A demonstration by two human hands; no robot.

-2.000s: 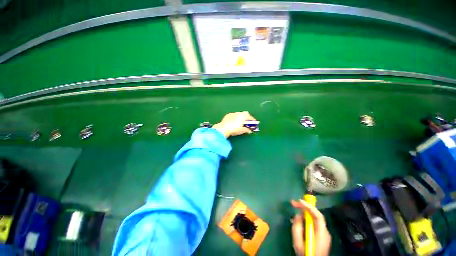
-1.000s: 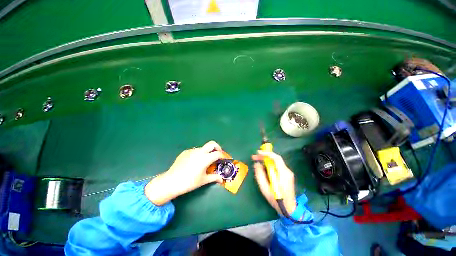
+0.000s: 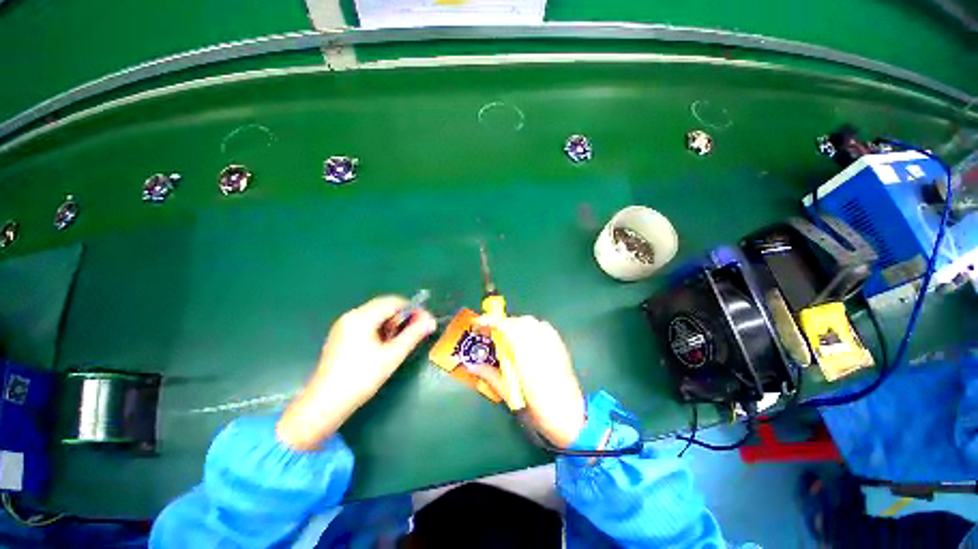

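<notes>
The orange soldering fixture (image 3: 444,351) lies on the green mat in front of me. A round silvery-purple stator (image 3: 477,347) sits in its centre. My right hand (image 3: 536,375) holds the yellow soldering iron (image 3: 494,306), its thin tip pointing away from me, and its fingers are at the fixture's right side. My left hand (image 3: 370,349) is left of the fixture and pinches a slim whitish stick (image 3: 420,298), perhaps tweezers. A thin line of solder wire (image 3: 241,405) runs from the spool (image 3: 110,410) towards my left hand; its end is hidden.
Several stators, one here (image 3: 340,168), lie along the green belt (image 3: 429,129). A white pot (image 3: 636,243) with brownish-grey bits stands right of the fixture. Beyond it are a black fan (image 3: 692,341), a yellow sponge block (image 3: 834,341) and a blue soldering station (image 3: 882,220). A blue sleeve shows at right.
My left hand came back from the belt to the fixture, where a stator now sits, then moved left off it and now holds a stick. My right hand moved left with the iron to the fixture.
</notes>
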